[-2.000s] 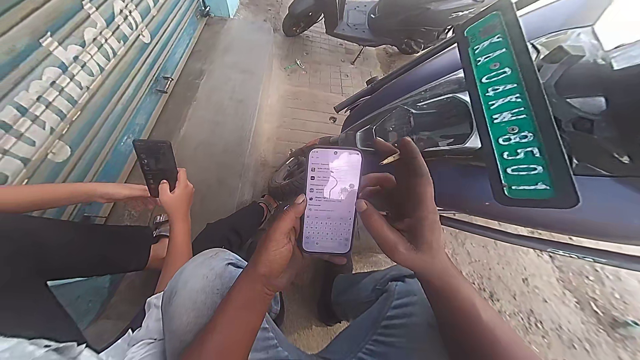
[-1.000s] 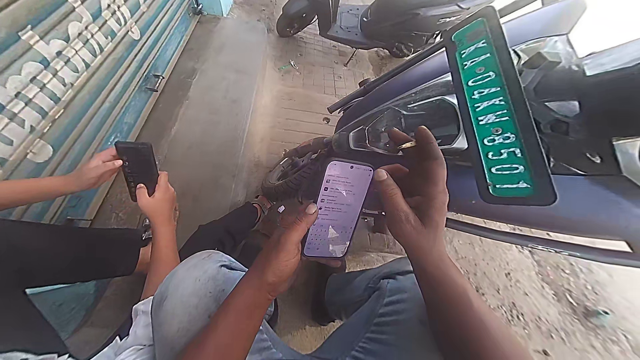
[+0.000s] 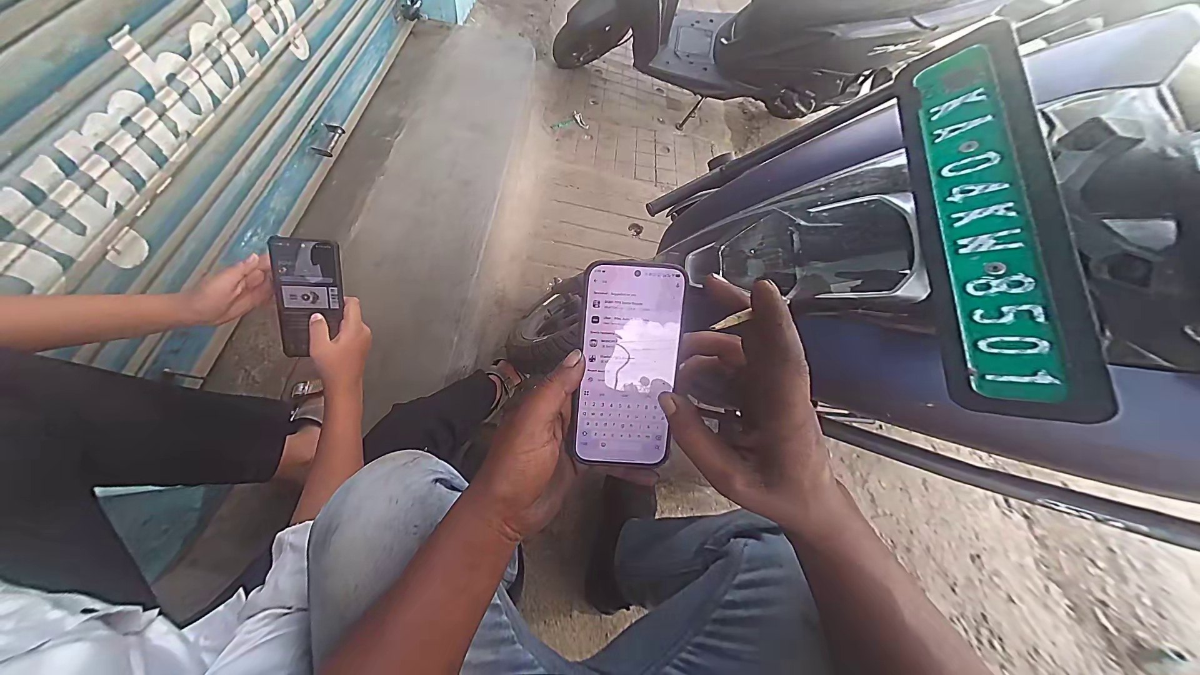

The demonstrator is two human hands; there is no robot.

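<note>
A smartphone [image 3: 628, 366] with a lit screen, showing a list above an on-screen keyboard, lies upright in my left hand [image 3: 539, 441]. The left thumb rests along its left edge, and the fingers are behind it, mostly hidden. My right hand [image 3: 759, 422] is at the phone's right side, its thumb tip by the screen's lower right edge. Between the fingers of the right hand is a small, thin, pale stick-like object [image 3: 733, 320]; its kind is unclear. Bright reflections cover part of the screen.
At left, a seated person's hands [image 3: 342, 347] hold a dark smartphone [image 3: 307, 295]. Beyond are a blue roller shutter [image 3: 187, 150] and a concrete step [image 3: 431, 178]. A scooter [image 3: 806, 225] with a green licence plate [image 3: 1012, 225] stands close at right; another scooter [image 3: 694, 47] is farther off.
My right thumb has come down from the upper right of the phone to its lower right edge. The other person's left hand has opened away from the dark phone.
</note>
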